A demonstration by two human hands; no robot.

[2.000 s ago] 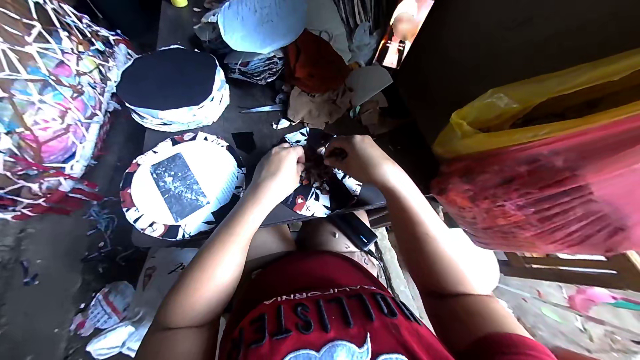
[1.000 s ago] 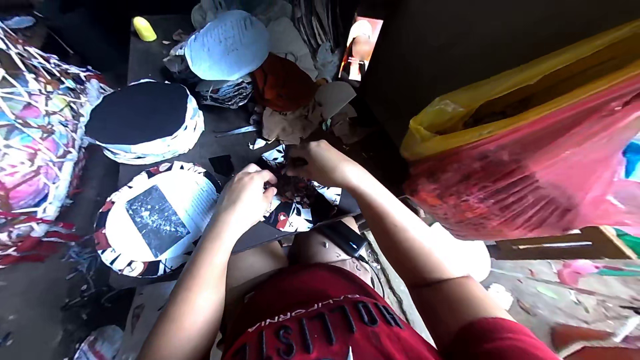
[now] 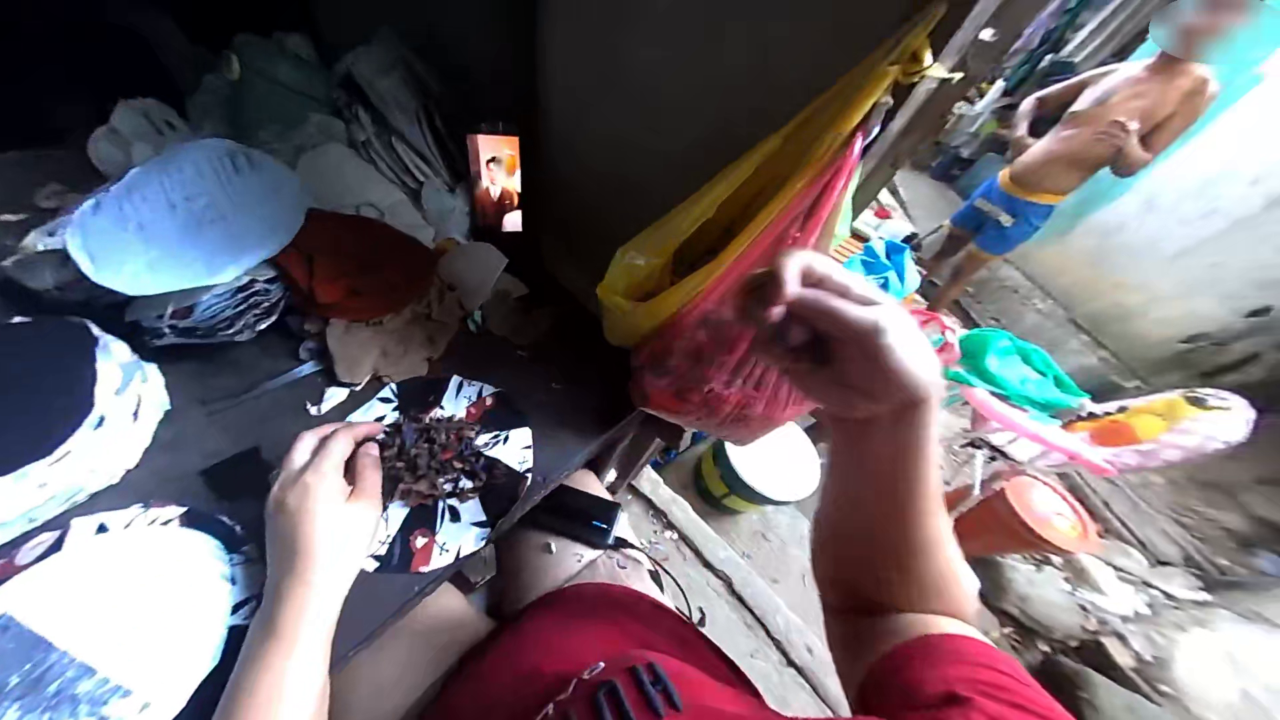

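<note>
A round piece of black, white and red patterned fabric [image 3: 505, 450] lies on the dark work surface, with a pile of dark shredded scraps [image 3: 435, 458] in its middle. My left hand [image 3: 325, 500] rests at the left edge of the pile, fingers curled at the scraps; whether it grips any is hidden. Raised in front of the hanging red and yellow plastic bag [image 3: 690, 370], my right hand [image 3: 850, 330] has its fingers bent together around a blurred dark clump, seemingly scraps. Dark material shows inside the bag's mouth.
Round fabric-covered pieces [image 3: 110, 600] lie at left, below stacked cloth pieces [image 3: 190, 215]. A lit phone [image 3: 496, 183] stands behind. A black power bank [image 3: 575, 515] with a cable lies on my thigh. An orange bucket [image 3: 1025, 515] and a person [image 3: 1090, 140] are at right.
My right hand has left the scrap pile and moved right, up to the hanging bag. My left hand stays at the pile. The view has swung right.
</note>
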